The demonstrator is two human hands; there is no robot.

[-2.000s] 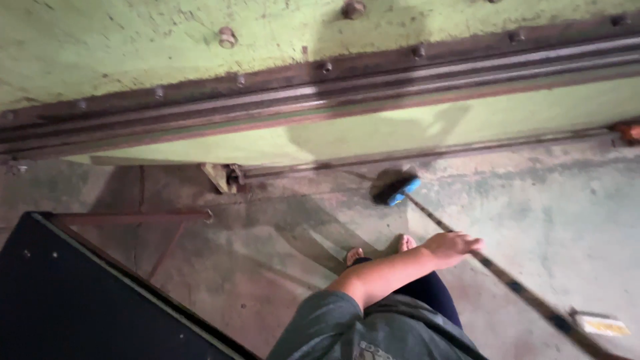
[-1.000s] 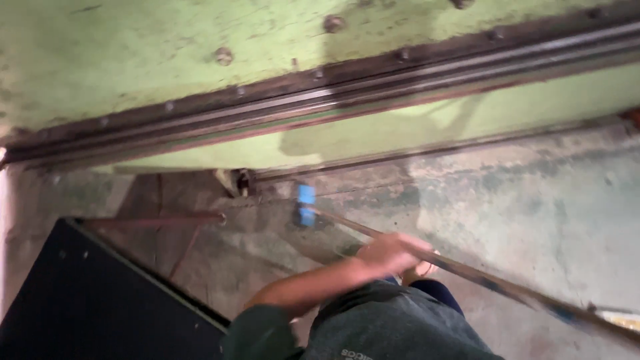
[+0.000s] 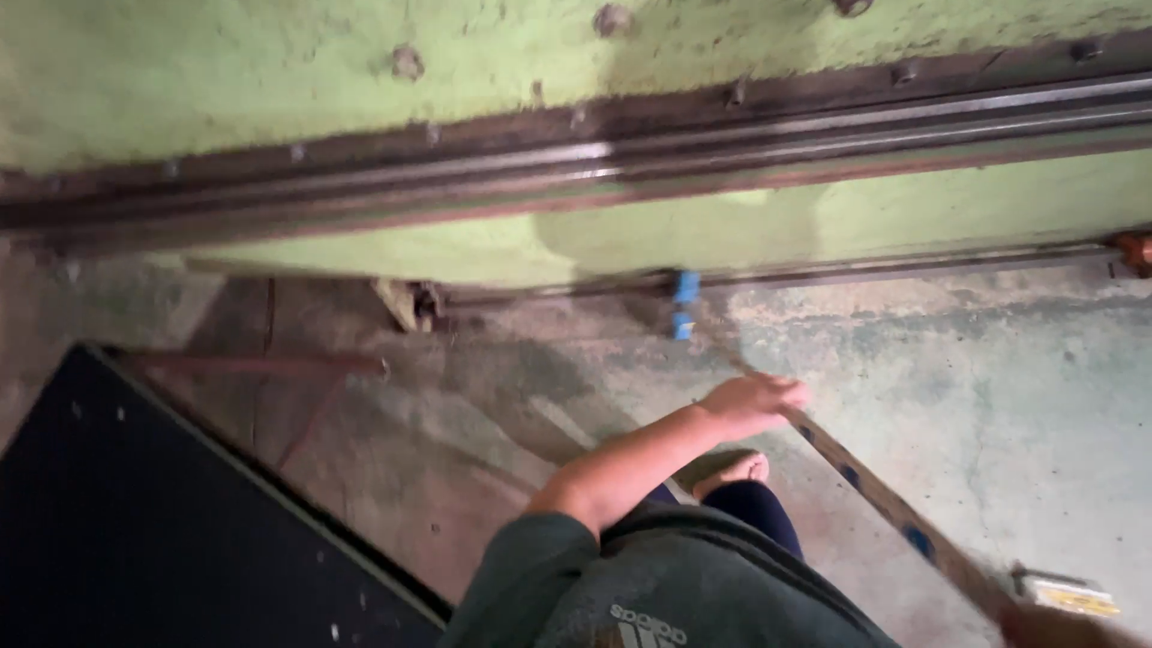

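My left hand (image 3: 756,405) is closed around the upper-middle part of a long broom handle (image 3: 868,490) with dark blue marks. Beyond it, the blue broom head (image 3: 686,306) is on the concrete floor, against the foot of the green metal machine. At the lower right edge, my right hand (image 3: 1048,625) shows only as a blur at the near end of the handle; its fingers cannot be made out.
The green machine body (image 3: 378,243) with a dark bolted rail (image 3: 504,171) crosses the view. A black panel (image 3: 180,522) on a reddish metal frame (image 3: 270,364) stands at left. A white and yellow object (image 3: 1071,594) lies on the floor at lower right.
Since the frame one second ago, the blue broom head has moved right and up against the machine's foot. My left hand has moved right with the handle. My right hand has come partly into view.
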